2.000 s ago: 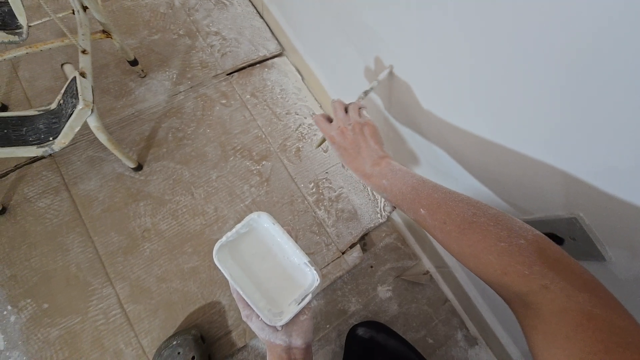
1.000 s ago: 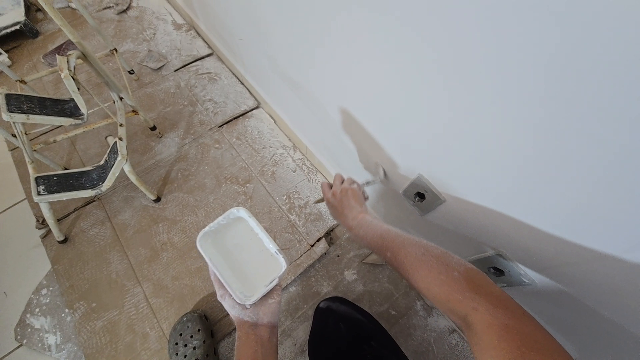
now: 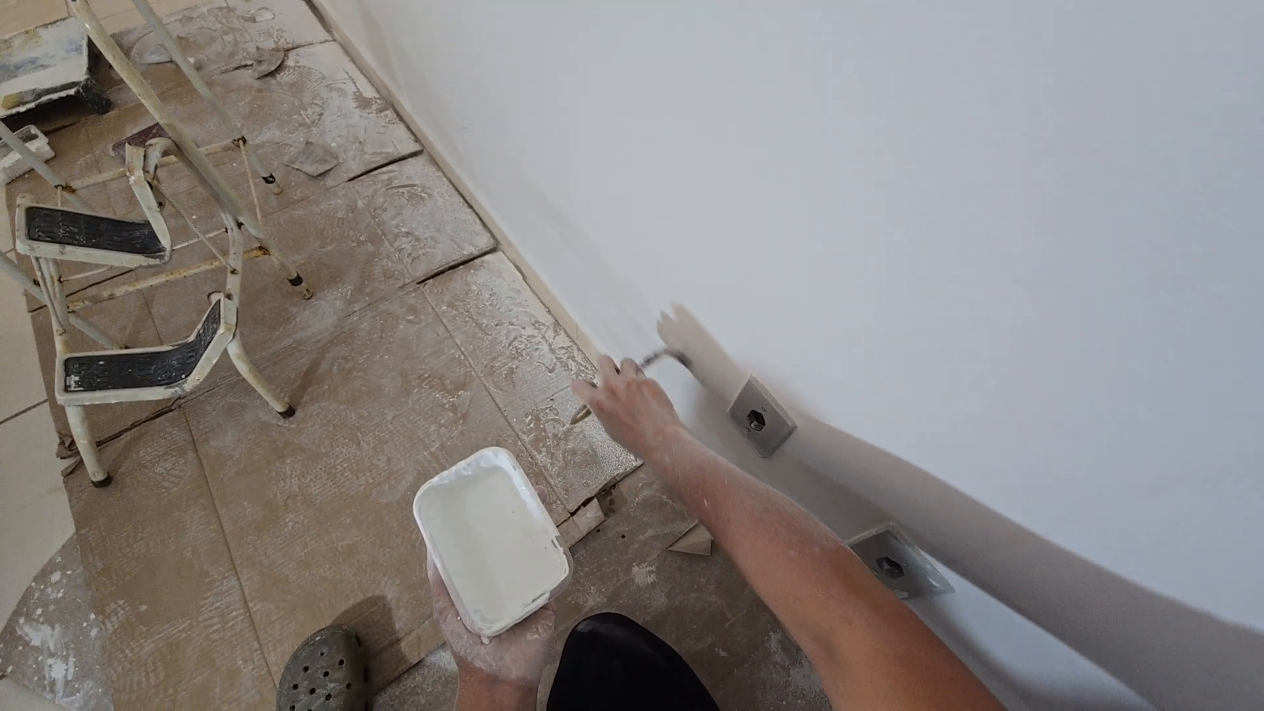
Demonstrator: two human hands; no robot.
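Note:
White paint half fills a white rectangular plastic tub [image 3: 494,543], which rests on the palm of my left hand [image 3: 499,637], low in the middle of the view. My right hand [image 3: 630,405] is up and to the right of the tub, beside the white wall [image 3: 889,217]. Its fingers grip a thin paintbrush [image 3: 585,413], whose handle end sticks out below them. The far end of the brush reaches the wall, left of a grey outlet plate [image 3: 761,417]; its tip is blurred. White dust or paint marks both hands.
A rusty step ladder [image 3: 148,375] stands at the left on cardboard sheets [image 3: 326,474] that cover the floor. Behind it lies a paint-stained tray [image 3: 49,64]. A second outlet plate [image 3: 899,565] sits lower right, under my forearm. A clog [image 3: 324,671] shows at the bottom.
Two seconds ago the brush was on a stretch of wall farther from the outlets; now it is close to the upper plate. The view has shifted. The tub stays in my left hand.

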